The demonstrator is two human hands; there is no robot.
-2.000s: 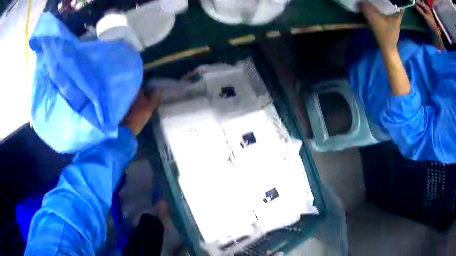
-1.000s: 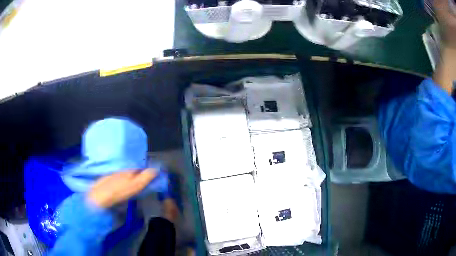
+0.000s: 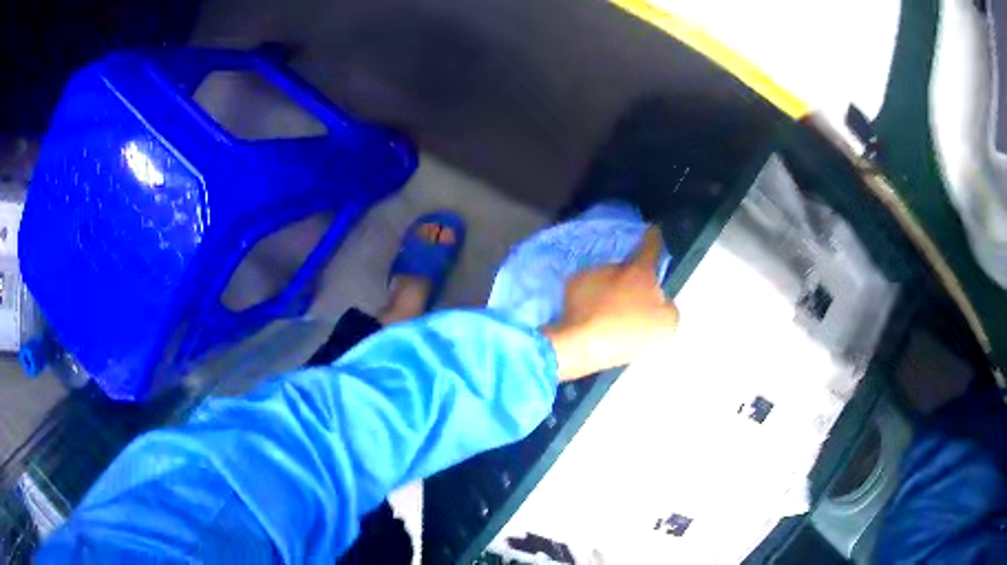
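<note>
My left hand [image 3: 613, 315], bare and blurred, reaches in from the lower left in a light blue sleeve, beside the crate's left edge. It holds a crumpled light blue cloth [image 3: 569, 254], which shows behind the fingers; the exact grip is blurred. The dark green crate [image 3: 547, 458] lies tilted across the lower right. It holds white covers [image 3: 707, 381], overexposed, several with small black patches in the middle. A thin pale sheet shows at the crate's far end. My right hand is not in view.
A blue plastic stool [image 3: 122, 221] stands at the left. A slippered foot [image 3: 428, 256] is on the floor. The bench edge [image 3: 922, 237] curves along the upper right, with white paper on top. A pale stool [image 3: 867, 486] and dark blue clothing are at the right.
The view has swung left, so the crate appears rotated at the lower right and the blue stool is larger. My left hand and the cloth are now beside the crate edge.
</note>
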